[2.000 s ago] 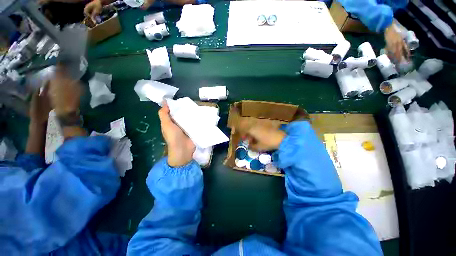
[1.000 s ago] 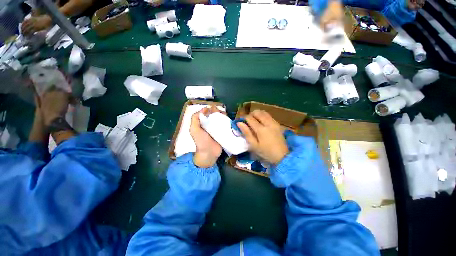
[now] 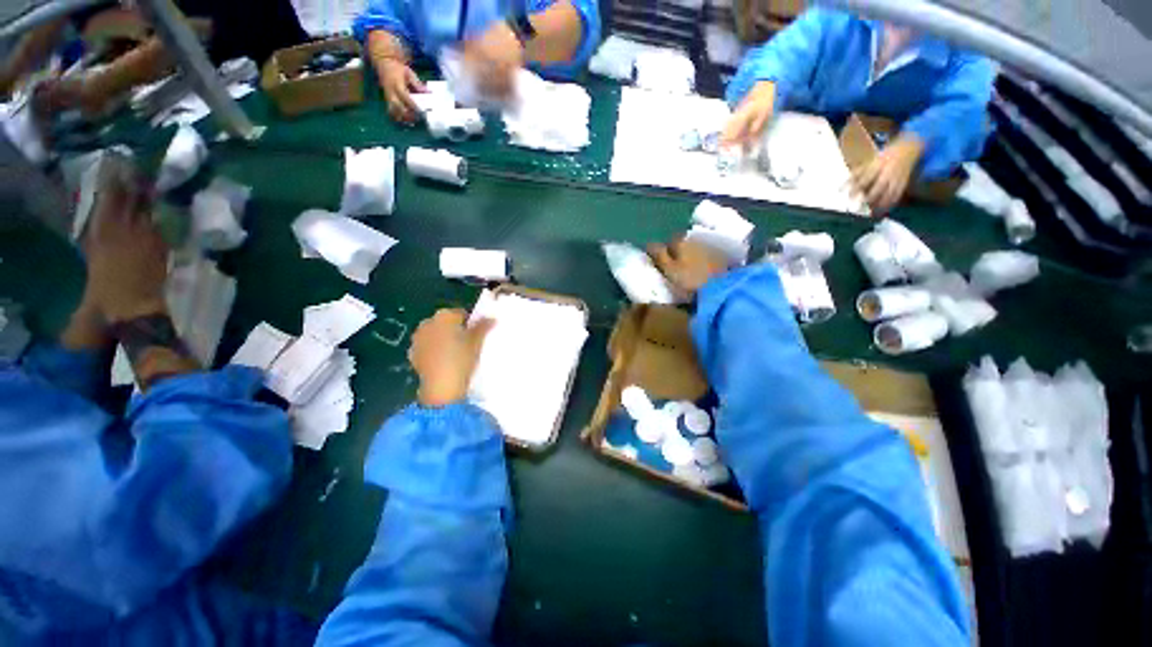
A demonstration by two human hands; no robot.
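Observation:
A shallow cardboard tray (image 3: 582,331) holds a flat white stack (image 3: 528,367). My left hand (image 3: 445,356) is at the tray's left edge, its fingertips at the stack, with nothing seen held. My right hand (image 3: 689,268) reaches forward beyond the open brown box (image 3: 660,339). A white wrapped piece (image 3: 636,273) lies against its fingers; whether they grip it is unclear. Loose white and blue discs (image 3: 675,432) lie in the box, partly hidden by my right sleeve. A white cylindrical unit (image 3: 475,264) lies behind the tray.
More white cylinders (image 3: 910,331) lie at right, and white sleeves (image 3: 344,245) and paper slips (image 3: 303,367) at left. Wrapped pieces (image 3: 1042,455) fill a black tray at far right. Other people's hands (image 3: 754,116) work across the bench and at left.
My hands have parted. The right moved forward and away from the box with the white piece now beside it; the left moved back to the tray's left edge. The view has tilted up.

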